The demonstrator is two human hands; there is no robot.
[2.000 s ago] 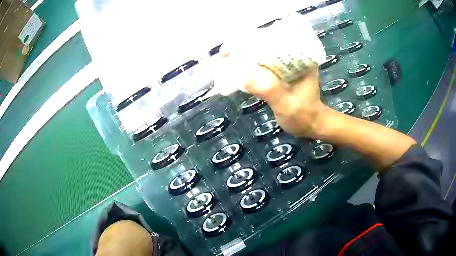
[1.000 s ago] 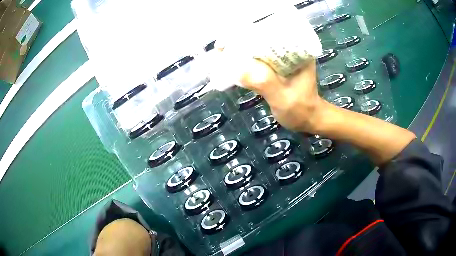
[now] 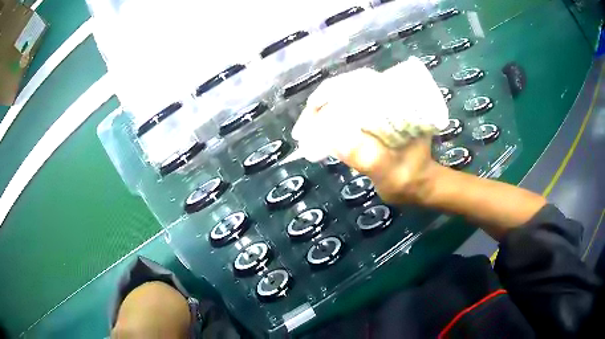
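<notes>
My right hand [image 3: 391, 165] is closed around a white squeeze bottle [image 3: 411, 99], overexposed, with faint yellowish print. Its thin pale nozzle points left, with the tip at the right edge of a round black part [image 3: 265, 156] in the second column. Whether it touches cannot be told. Rows of round black parts with silver rings sit in the pockets of a clear tray [image 3: 219, 265]. The bottle and hand hide some parts. At the lower left a bare forearm and dark cuff show; my left hand is cut off by the bottom edge.
White glare covers the tray's far left part. A small dark oval piece [image 3: 513, 79] lies right of the tray on the green table [image 3: 79, 212]. A cardboard box [image 3: 14, 46] stands at the upper left. Grey floor with yellow lines shows at the right.
My right hand and the bottle have moved down and toward me, out of the glare, uncovering far parts. The tray and table appear shifted slightly left and up in view.
</notes>
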